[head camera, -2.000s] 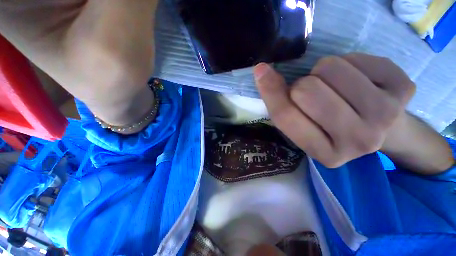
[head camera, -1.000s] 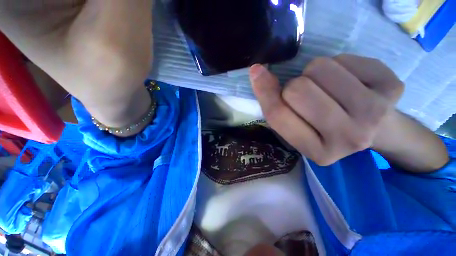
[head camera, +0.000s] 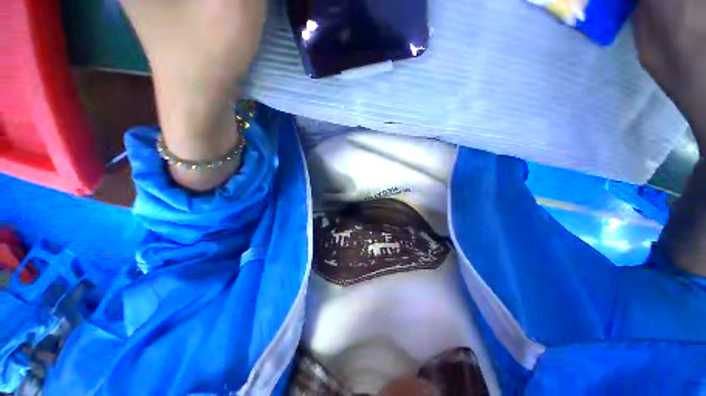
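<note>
A black glossy smartphone (head camera: 360, 35) lies on the pale ribbed mat (head camera: 495, 85), its upper part cut off by the top edge. A thin pale strip (head camera: 368, 69) shows along its near edge. My left hand (head camera: 205, 39) is left of the phone; its wrist shows, but its fingers are beyond the top edge. My right hand (head camera: 673, 39) is a dark, blurred shape at the upper right edge, fingers hidden. Part of the block squeegee (head camera: 608, 17), blue with yellow and white, lies on the mat beside it.
A red plastic tray (head camera: 42, 100) stands at the left, beside a brown surface (head camera: 116, 108). A dark green bench part (head camera: 104, 35) shows behind it. Blue plastic things (head camera: 54, 271) are at the lower left. A shiny blue surface (head camera: 604, 220) shows below the mat at the right.
My right hand has left the phone's near edge and moved to the far right edge of the view. The phone and squeegee appear higher and further left in the picture.
</note>
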